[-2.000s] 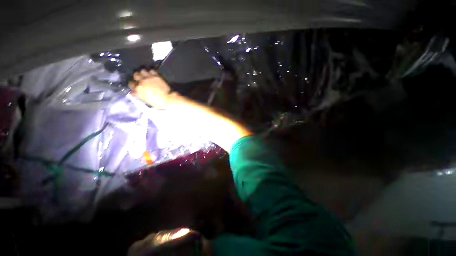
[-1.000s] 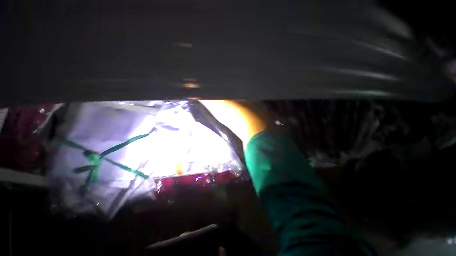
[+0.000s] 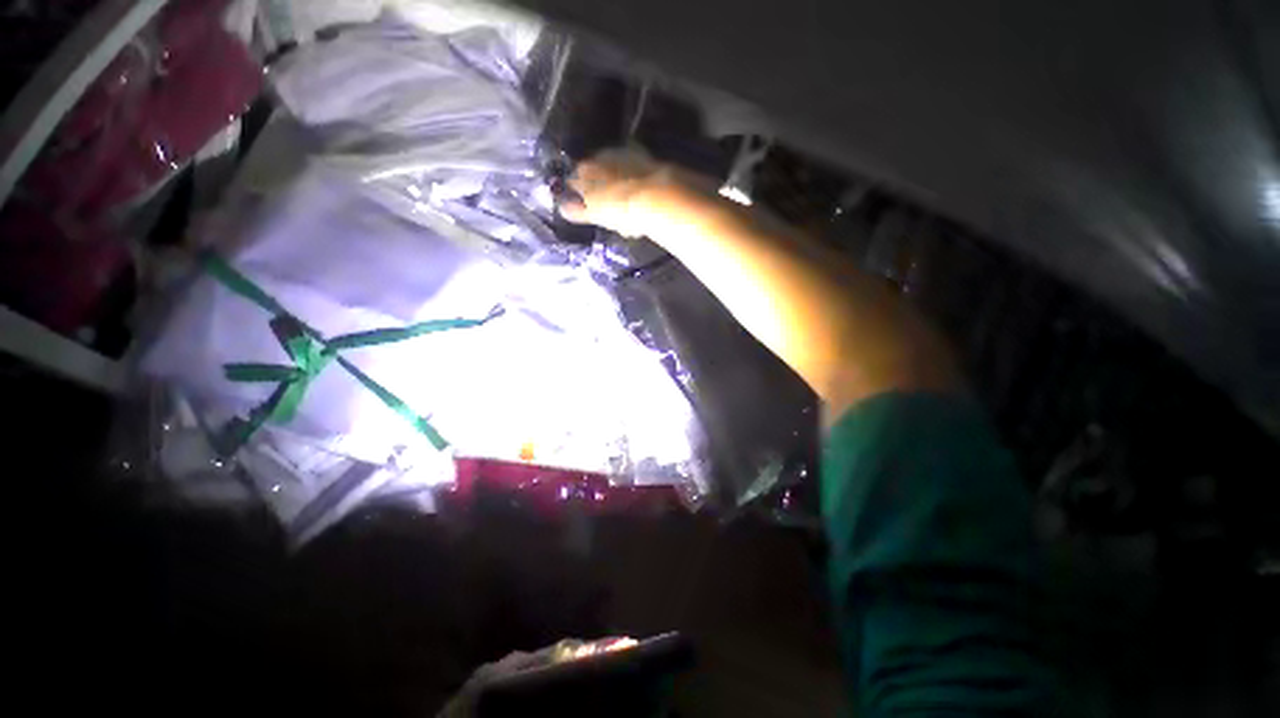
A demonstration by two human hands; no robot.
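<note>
A pale lilac bundle (image 3: pixel 337 225) in glossy clear plastic lies at left centre, with a green tie (image 3: pixel 309 356) knotted across it. Its middle is washed out by bright light. My right hand (image 3: pixel 618 194), bare below a green sleeve, reaches over to the far edge of the bundle. Its fingers are curled at the dark, crumpled plastic there; whether they grip it is unclear. My left hand (image 3: pixel 512 676) is cut off by the bottom edge and holds a dark slab like a smartphone (image 3: pixel 604 671), with a bright glow at its upper edge.
A crimson wrapped bundle (image 3: pixel 183 98) lies at upper left beside a pale bar (image 3: pixel 63 105). A crimson strip (image 3: pixel 548 484) shows under the bright area. A large grey surface (image 3: pixel 983 98) hangs over the upper right. Dark glossy plastic lies behind my right arm. The bottom is very dark.
The view has turned, and the grey surface has moved to the upper right. My right hand, hidden behind it a second ago, shows again. The bundle still lies at left.
</note>
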